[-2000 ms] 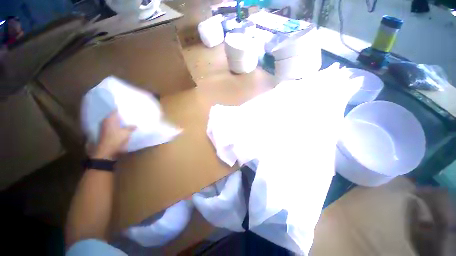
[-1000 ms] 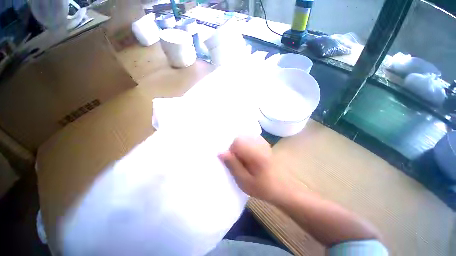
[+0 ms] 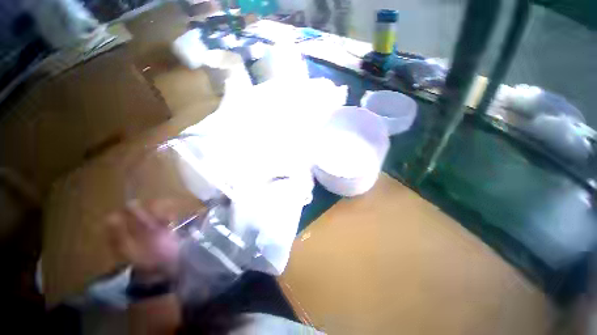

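Observation:
A heap of overexposed white wrapping sheets lies on the bench, its lower end hanging near my body. A see-through, shiny object, perhaps a clear bowl, shows blurred at the lower centre. My left hand, with a dark wristband, is blurred at the left side of this object; whether it grips it cannot be told. My right hand is not visible; a pale sleeve shows at the bottom edge. A white tub stands open and upright right of the wrapping, with another white tub behind it.
Brown cardboard covers the bench at the right. A large open carton stands at the left. A green metal frame rises at the right. A yellow and dark cylinder and bags are along the back ledge.
The large white bundle in front of me is out of view. My right hand has left the picture. My left hand has come in at the lower left, and the see-through object now shows.

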